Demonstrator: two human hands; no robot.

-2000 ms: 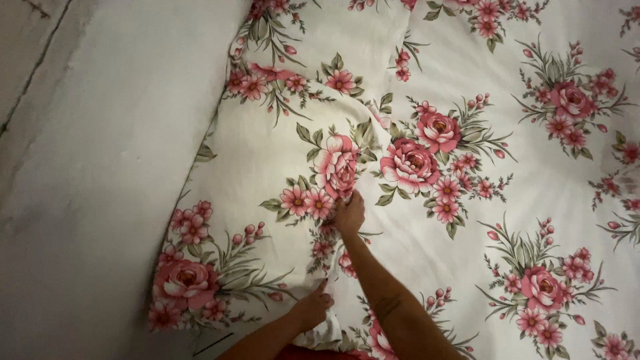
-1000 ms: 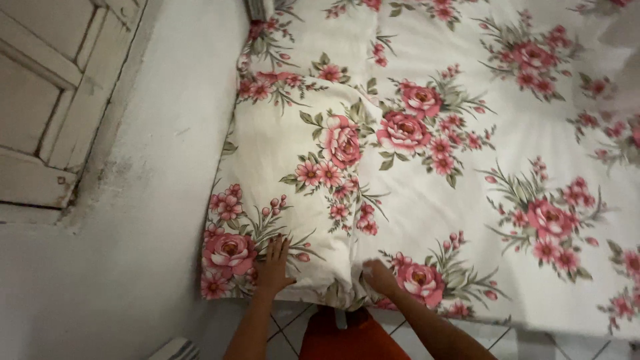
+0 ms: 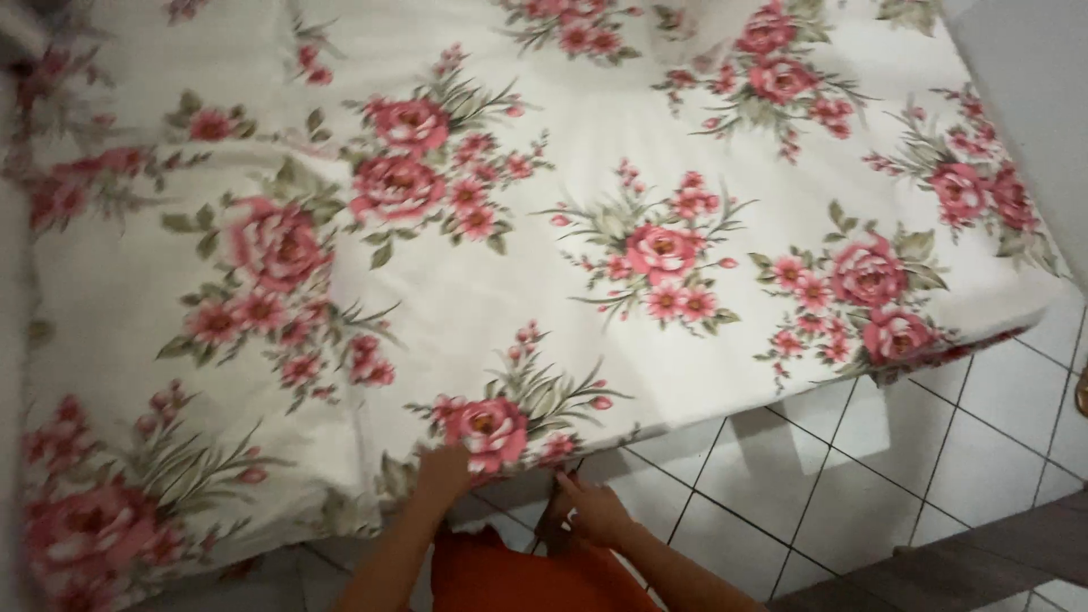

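Note:
A white sheet printed with pink roses and green leaves (image 3: 476,280) covers the bed. My left hand (image 3: 442,474) lies on the sheet at its near edge, beside a printed rose; its fingers are blurred, so whether they grip the cloth is unclear. Just off the near edge, over the tiled floor, my right hand (image 3: 593,510) is bent with its fingers close together near the sheet's hanging side. What lies between those fingers cannot be made out. Wrinkles run along the sheet at the lower left.
White floor tiles (image 3: 748,484) with dark joints lie beyond the bed's near side. A dark grey strip (image 3: 952,565) crosses the floor at the lower right. Pale walls stand at the left edge and the upper right (image 3: 1020,93). My orange clothing (image 3: 527,578) shows below my hands.
The view has swung to the right. My left hand has moved rightward along the near edge, from the corner rose to the neighbouring one. My right hand has left the sheet's top and is now past its edge.

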